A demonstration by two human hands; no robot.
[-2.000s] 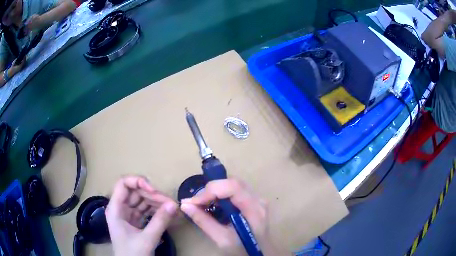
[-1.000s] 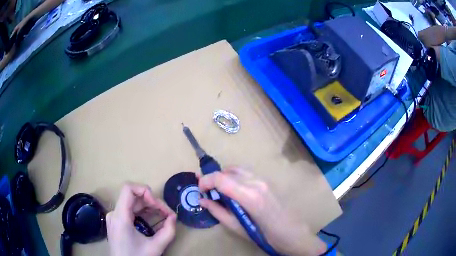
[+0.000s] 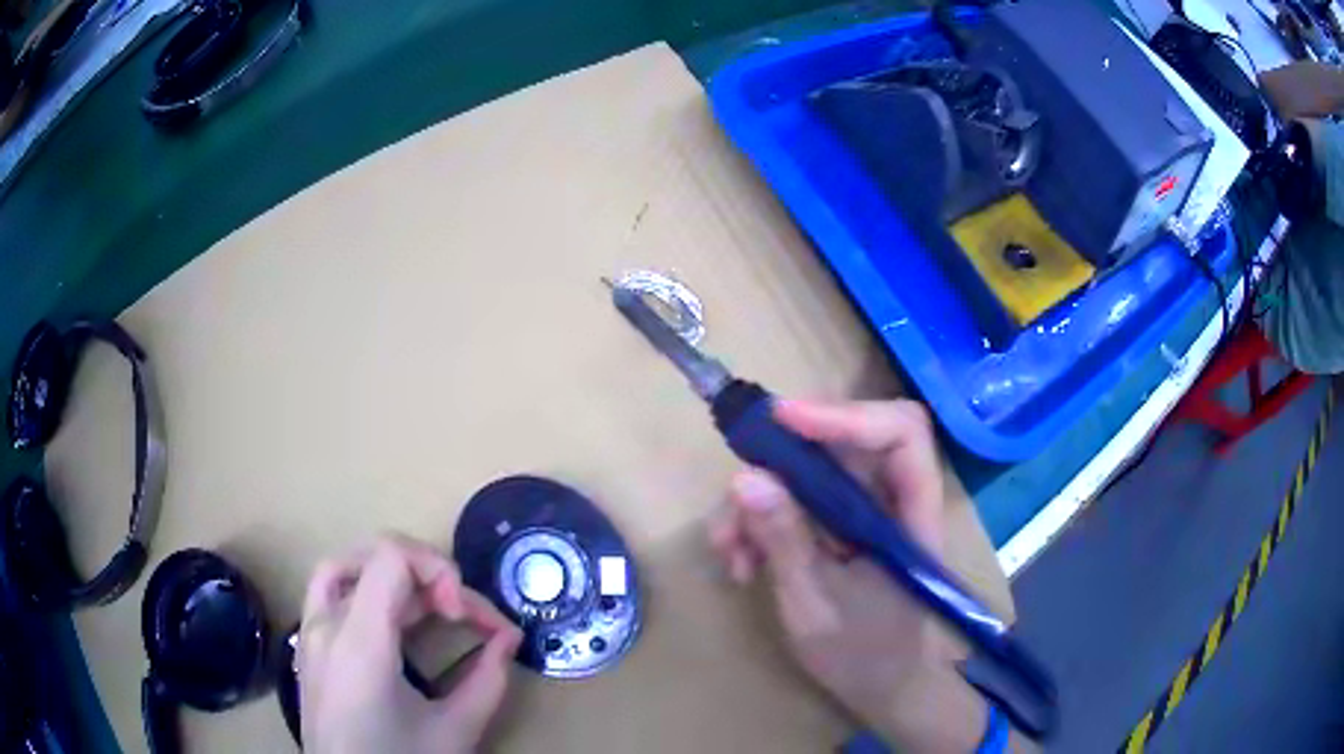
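My right hand (image 3: 848, 552) holds the soldering iron (image 3: 826, 479) by its dark handle, tip pointing up and left by the silvery coil (image 3: 666, 305). The speaker driver (image 3: 543, 575), a black disc with silver centre and white label, lies on the cardboard sheet (image 3: 369, 324). My left hand (image 3: 406, 648) is at its lower left edge, thumb and index finger pinched together. Whatever is between those fingertips is too small to make out. A dark part shows behind the left hand, mostly hidden. A black ear cup (image 3: 207, 626) lies left of it.
A headphone (image 3: 143, 457) lies at the left edge, another (image 3: 221, 67) at the upper left. A blue tray (image 3: 870, 280) at right holds the soldering station (image 3: 1098, 125), iron stand (image 3: 899, 140) and yellow sponge (image 3: 1022, 258). A person's arm shows at the upper right, near a red stool (image 3: 1235, 390).
My right hand has moved right, off the driver, with the iron still held. The iron's tip is now beside the coil. The driver's label and silver parts are uncovered. My left hand stays pinched beside it.
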